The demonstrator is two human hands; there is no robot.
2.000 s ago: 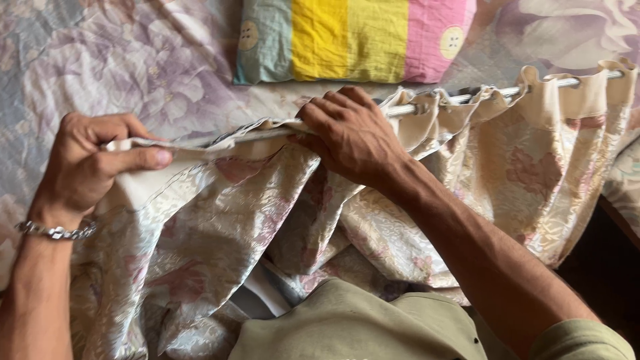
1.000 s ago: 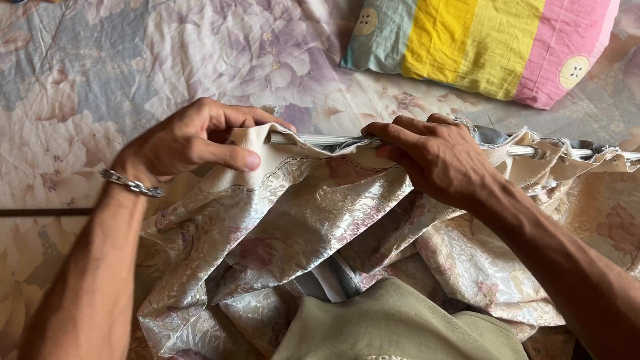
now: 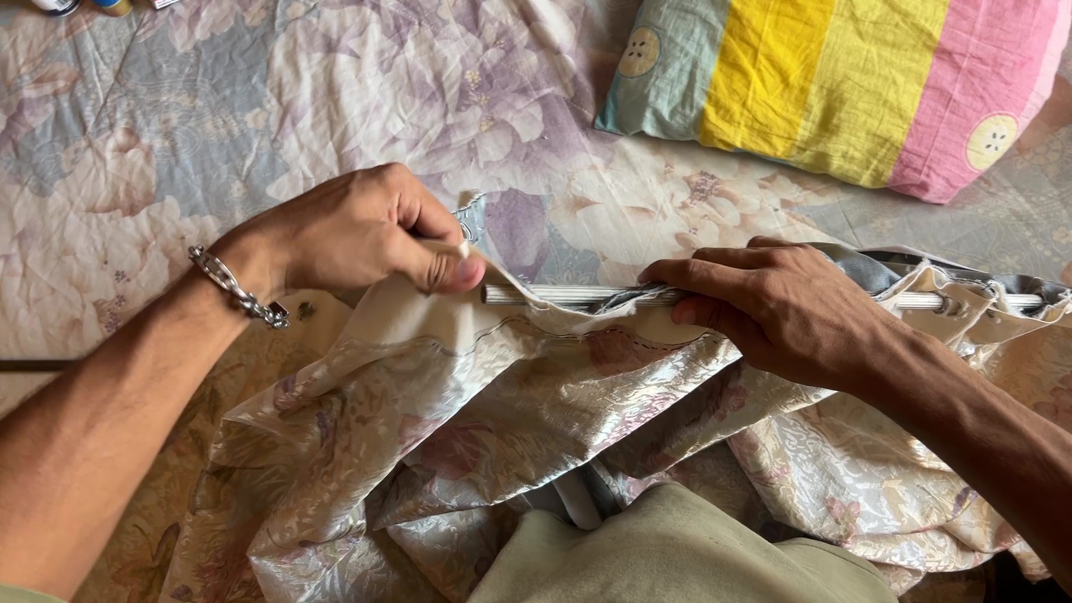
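Observation:
A floral brocade curtain [image 3: 536, 419] with a plain cream heading band lies gathered in front of me. A ribbed metal curtain rod [image 3: 578, 295] runs through openings in its band on the right, and the rod's left end shows bare. My left hand [image 3: 377, 234], with a chain bracelet at the wrist, pinches the band's top corner between thumb and fingers, just left of the rod's end. My right hand [image 3: 762, 310] is closed over the rod and the bunched band; its fingertips are partly hidden by the cloth.
A floral bedsheet [image 3: 377, 109] spreads beneath and beyond the curtain. A striped pillow [image 3: 821, 92] with button prints lies at the upper right. Parts of small containers [image 3: 113, 7] show at the top left edge. Khaki cloth of my shirt [image 3: 670, 553] is at the bottom.
My left hand has lifted the band's corner away from the rod, and the rod's left end now shows. My right hand stays on the rod. The view has shifted.

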